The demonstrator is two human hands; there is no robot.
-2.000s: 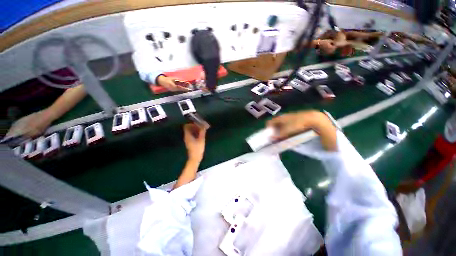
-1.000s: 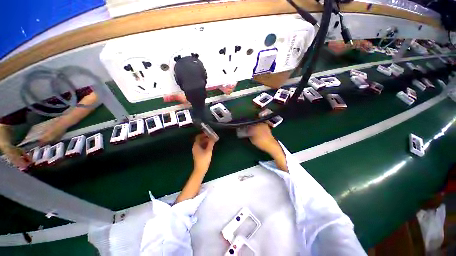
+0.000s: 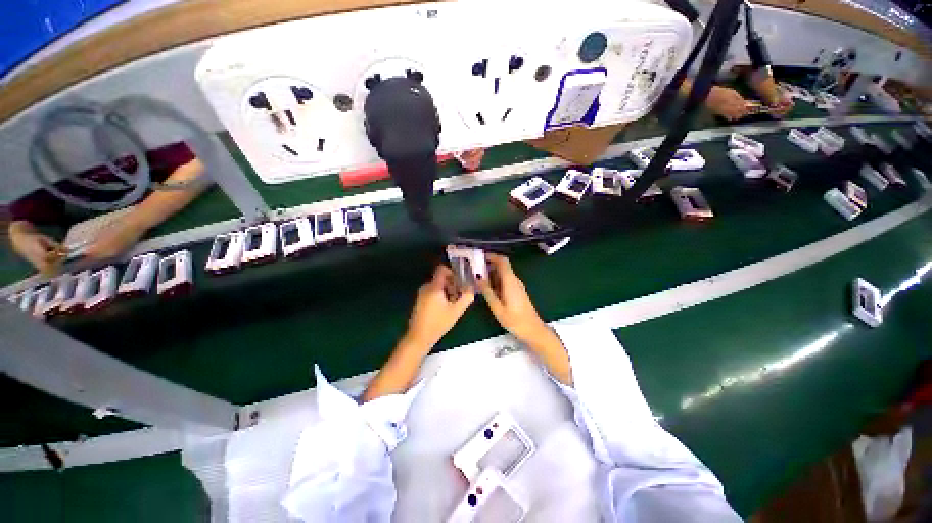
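Note:
My left hand (image 3: 441,303) and my right hand (image 3: 507,296) meet over the green belt. Between them they hold a device unit (image 3: 467,268), a small white housing with a greyish middle, upright at the fingertips. Whether it is one part or two together cannot be told. Two front shells lie on the white sheet below my wrists: one (image 3: 473,459) shows its whole window frame, the other (image 3: 472,503) overlaps it and is cut by the bottom edge.
Rows of device units (image 3: 260,243) stand on the green belt (image 3: 337,306) at left, more at right. One white shell (image 3: 867,302) lies on the green side surface. A white socket strip (image 3: 465,87) with black plug (image 3: 403,128) hangs above. Other people's hands show at far left and upper right.
My right hand has moved from the right side to the belt and then left, meeting my left hand at the unit. The view has shifted, and the socket strip looks larger than at first.

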